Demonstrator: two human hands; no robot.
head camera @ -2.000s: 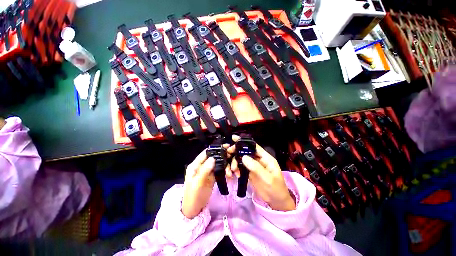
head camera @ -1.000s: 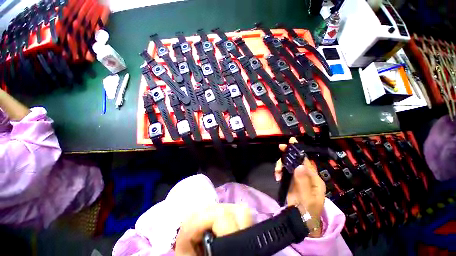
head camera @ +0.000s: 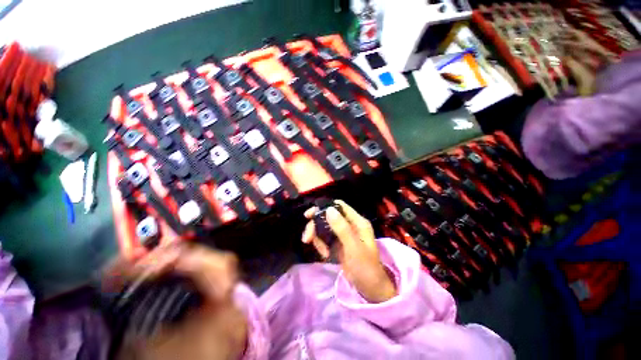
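Observation:
My right hand (head camera: 360, 253) holds a dark smartwatch (head camera: 325, 221) just below the tray's front edge, with the thumb on it. My left hand (head camera: 214, 281) is strongly blurred, low and close to the camera, around a black watch strap (head camera: 158, 302) with pale stripes; its fingers overlap the tray's front left corner. The red-orange tray (head camera: 306, 173) lies on the bench with rows of black watches, many with square case backs up. A pale orange gap shows at its front right and another at the back.
A second filled tray (head camera: 531, 176) is at lower right. A white bottle (head camera: 62, 135), pen-like tools (head camera: 90, 184) and stacked trays (head camera: 21, 98) are left. An open white box (head camera: 439, 91) and white machine (head camera: 439, 24) stand back right. Another person's pink sleeve (head camera: 580, 116) is at right.
The view has turned and shifted. The hands, together two seconds ago, are now apart. My left hand has moved left, near the tray's front left corner. My right hand still holds a watch.

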